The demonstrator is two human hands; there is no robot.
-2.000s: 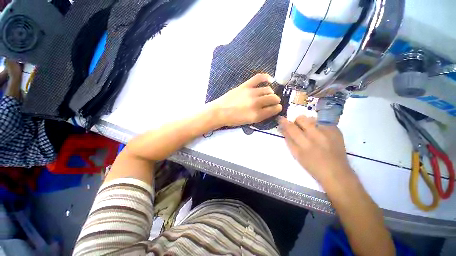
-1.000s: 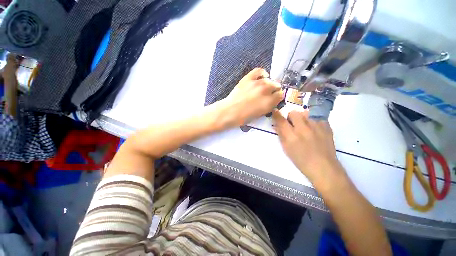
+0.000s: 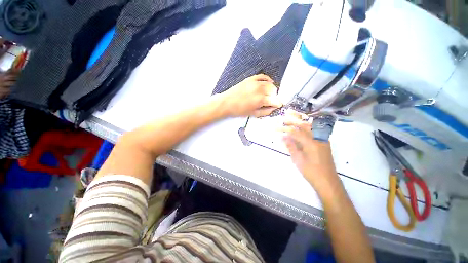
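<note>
A dark checked cut panel (image 3: 244, 59) lies on the white machine table, left of the sewing machine head (image 3: 328, 51), partly folded or overlapped. My left hand (image 3: 255, 96) presses on the panel's near end with bent fingers, its fingertips close to the presser foot (image 3: 299, 104). My right hand (image 3: 307, 146) is just on the near side of the foot, fingers bent and close to my left fingertips. The cloth under the fingertips is hidden, and I cannot tell if my right hand pinches any.
Scissors with yellow and red handles (image 3: 403, 187) lie right of the machine. A thick bundle of dark checked pieces (image 3: 123, 56) lies at upper left. The table's marked front edge (image 3: 246, 190) runs below my forearms. A red stool (image 3: 59, 151) and another person's hand (image 3: 7, 82) show at left.
The panel's far part has turned and now shows a pointed, overlapping corner. Less cloth shows on the near side of my left hand. The view has shifted, moving the scissors left and down.
</note>
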